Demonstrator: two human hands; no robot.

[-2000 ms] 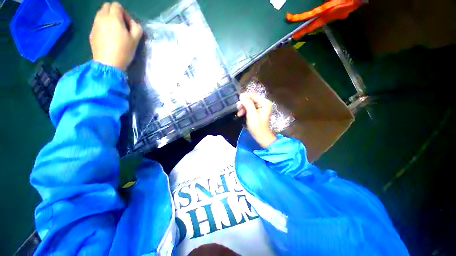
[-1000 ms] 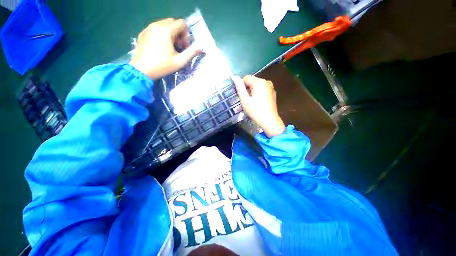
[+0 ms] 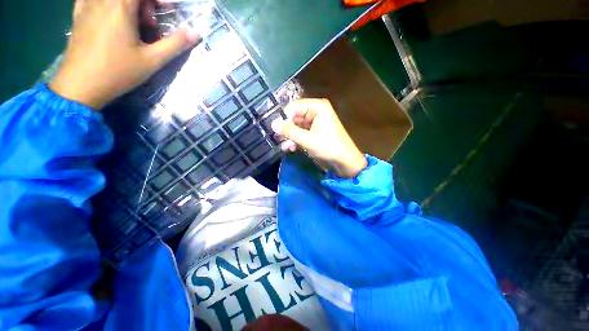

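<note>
A die-cut sheet [image 3: 226, 111] with a grid of small black rectangular frames lies at the near edge of the bench, running diagonally from lower left to upper right. My left hand [image 3: 126, 48] is over its far left part, cut off by the top edge, with thumb and fingers closed on clear release film [image 3: 194, 16]. Strong glare covers the sheet beside that hand. My right hand [image 3: 316, 132] pinches the right near corner of the sheet between thumb and fingers.
The green bench mat [image 3: 290, 29] shows beyond the sheet. An open brown waste box [image 3: 355, 90] with shiny crumpled film stands below the bench edge on the right. Orange handles [image 3: 387, 10] lie at the top edge. A metal leg [image 3: 402, 55] stands beside the box.
My left hand has moved up and left with the film, and more of the black grid shows. My right hand stays at the corner. The blue bin and white scrap have left the view.
</note>
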